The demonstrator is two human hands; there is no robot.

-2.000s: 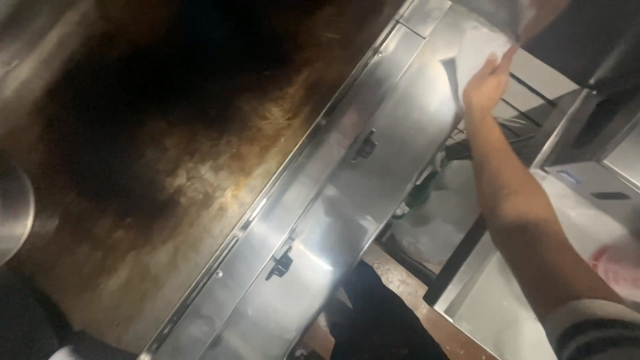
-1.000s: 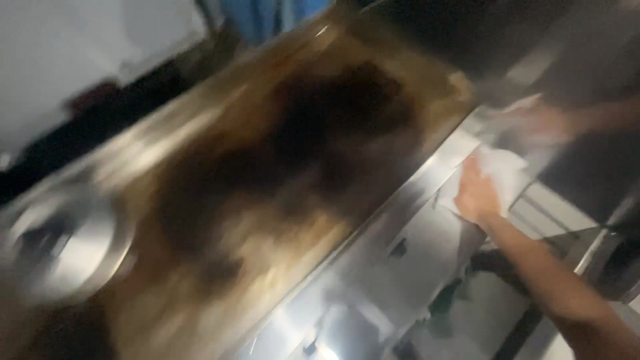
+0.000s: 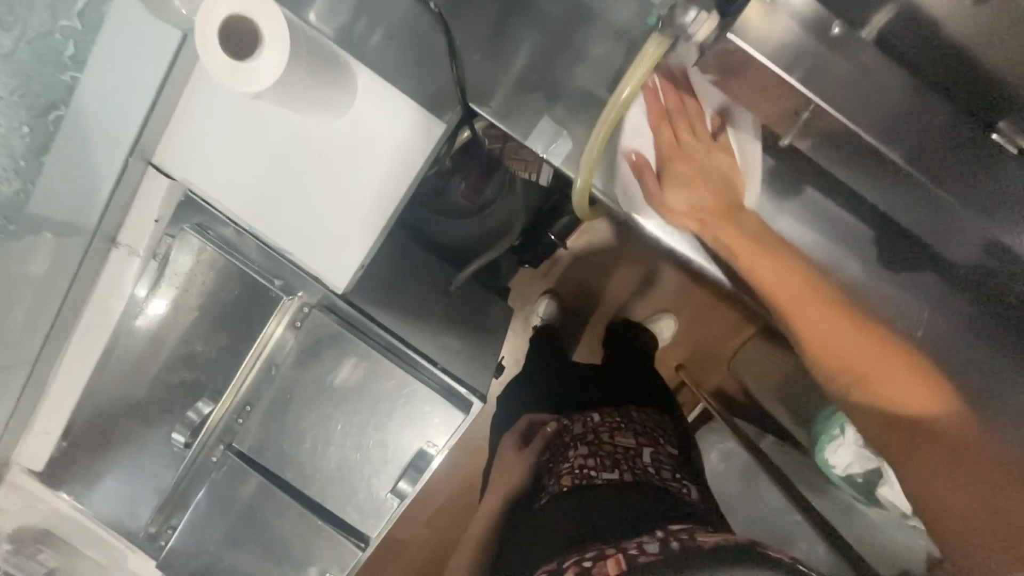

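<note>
My right hand [image 3: 694,176] lies flat, fingers spread, on a white paper towel [image 3: 744,132] against a stainless steel surface [image 3: 832,232]. Just left of its fingers hangs a yellowish hose [image 3: 604,132] from a metal fitting [image 3: 692,24]. Down at my waist, my left hand [image 3: 524,448] rests by the patterned apron [image 3: 616,452]; its fingers are partly hidden and I see nothing in it. A paper towel roll [image 3: 244,44] lies on a white worktop [image 3: 308,168] at the upper left.
Steel drawers and doors [image 3: 352,416] with handles stand at the lower left. Dark equipment and a black cable [image 3: 456,60] fill the gap between the counters. A green bag with white contents [image 3: 860,460] is low at the right. My shoes [image 3: 660,326] stand on the brown floor.
The view has swung widely from the griddle to the floor and a white worktop with a paper roll. My right hand is still on the white paper towel. My left hand has come into view.
</note>
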